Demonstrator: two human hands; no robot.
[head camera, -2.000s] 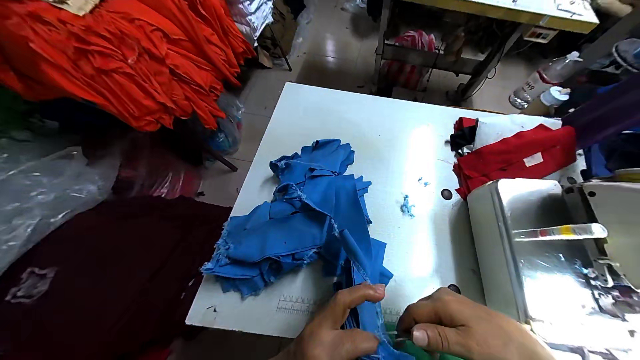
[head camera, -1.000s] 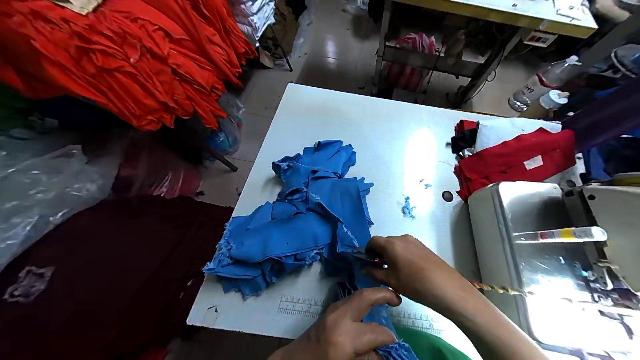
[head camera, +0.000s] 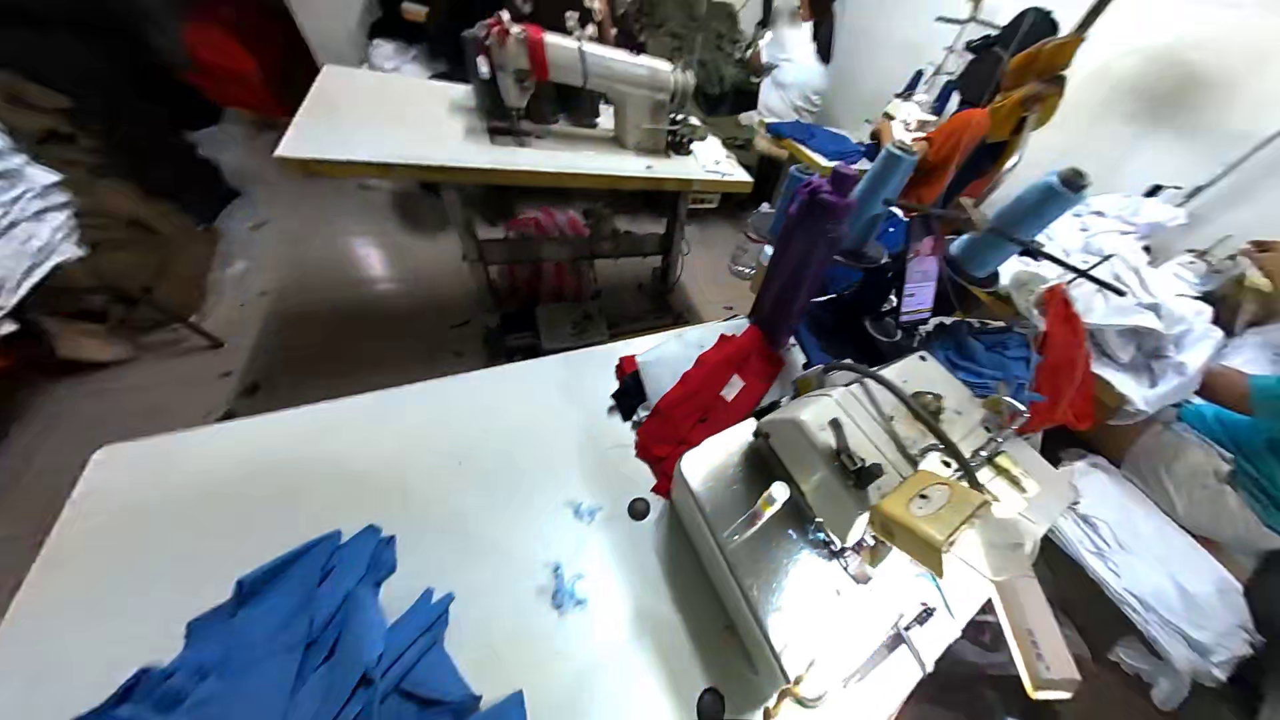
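Neither of my hands shows in the head view now. A heap of blue fabric pieces (head camera: 310, 640) lies at the lower left of the white table (head camera: 430, 450). Small blue thread scraps (head camera: 566, 590) rest to its right. An overlock-type sewing machine (head camera: 840, 470) stands at the table's right side, with a small pair of thread snips or tweezers (head camera: 890, 640) on its lower plate. Behind it, red fabric (head camera: 710, 400) lies by a purple thread cone (head camera: 810, 250). Blue thread cones (head camera: 1020, 225) stand further right.
Across the aisle is another table (head camera: 400, 120) bearing an industrial sewing machine (head camera: 600, 80). White fabric (head camera: 1150, 540) is piled at the right, beside a person's arm in a teal sleeve (head camera: 1240, 430). A phone (head camera: 920, 275) stands among the cones. Another person in white is in the back.
The view has swung up and to the right. Both my hands, earlier at the blue fabric, are out of the picture.
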